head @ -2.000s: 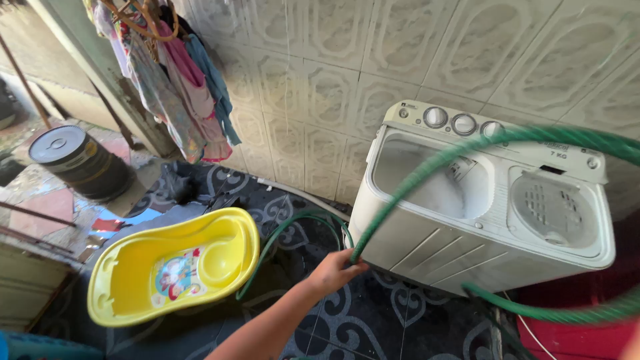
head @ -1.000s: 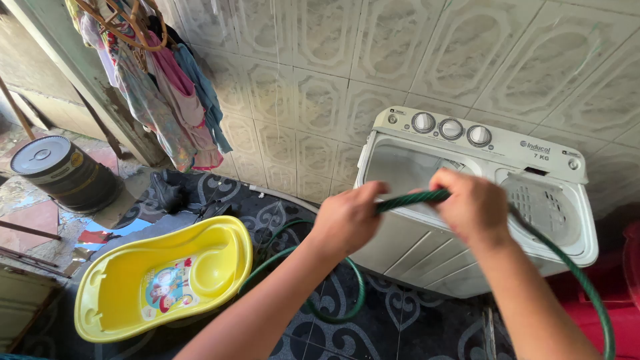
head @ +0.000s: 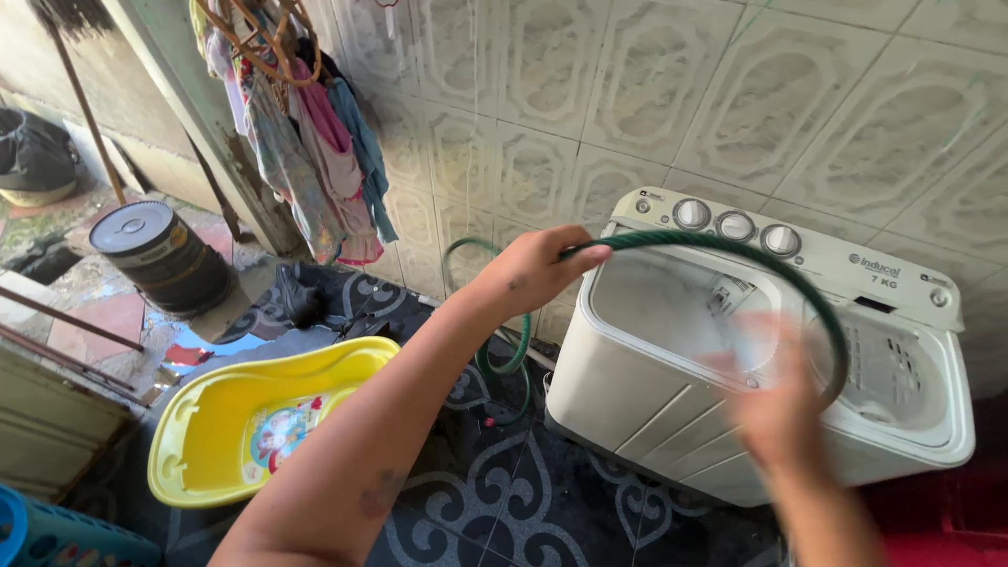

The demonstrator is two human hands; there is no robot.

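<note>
My left hand (head: 546, 264) is closed on a green garden hose (head: 728, 246), above the left rim of a white twin-tub washing machine (head: 661, 402). From that hand the hose arches over the machine's wash tub and bends down near my right hand (head: 776, 390). My right hand is blurred, so its hold cannot be told. More of the hose hangs in loops left of the machine, with an end near the dark patterned floor. Water or suds show in the open wash tub (head: 677, 315). A yellow plastic baby bathtub (head: 213, 402) stands on the floor, partly behind my left forearm.
Children's clothes (head: 315, 150) hang by the tiled wall at the left. A dark drum (head: 169, 256) stands past the doorway. A blue plastic basket (head: 71, 531) is at the lower left corner, and a red object (head: 937, 504) lies right of the machine.
A second ago both hands gripped the hose close together over the machine. Now they are apart, my right hand lower, and the hose arches between them.
</note>
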